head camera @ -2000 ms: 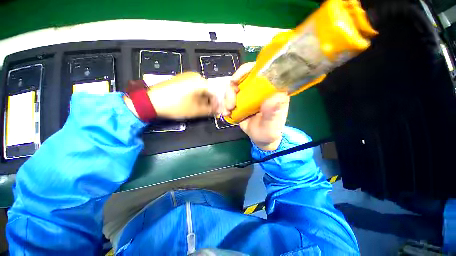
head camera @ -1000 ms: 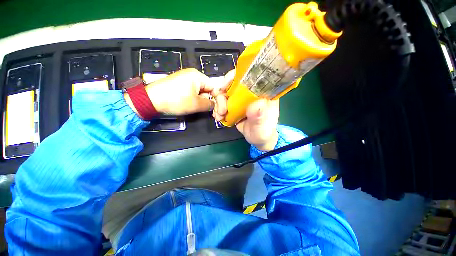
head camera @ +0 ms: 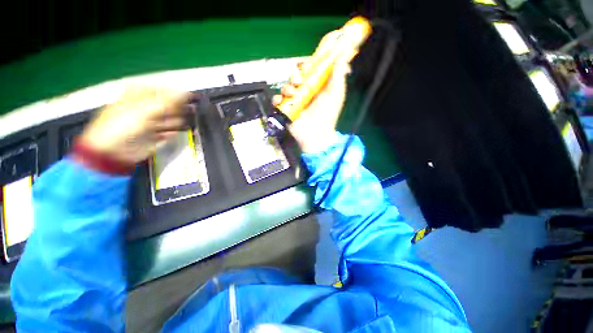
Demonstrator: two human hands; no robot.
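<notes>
My right hand [head camera: 323,97] holds the yellow-orange electric screwdriver [head camera: 316,77], its front end low and left beside the upper right part of the rightmost smartphone assembly [head camera: 257,143]. The phone lies in a pocket of the black phone tray [head camera: 224,188]. My left hand [head camera: 136,123] is blurred and raised over the tray, left of a second smartphone assembly [head camera: 180,170] and partly over its upper end. Whether its fingers hold anything cannot be made out. Another phone [head camera: 18,195] lies at the far left.
A tall black stack of trays [head camera: 471,123] stands at the right, with phones showing along its far edge. A pale edge strip [head camera: 253,70] runs behind the tray, with a green surface [head camera: 195,49] beyond. Blue floor [head camera: 455,266] with yellow-black tape shows at lower right.
The view has turned and shifted. My left hand has moved left, away from the screwdriver's front end. The screwdriver is now seen more end-up and slimmer, still in my right hand.
</notes>
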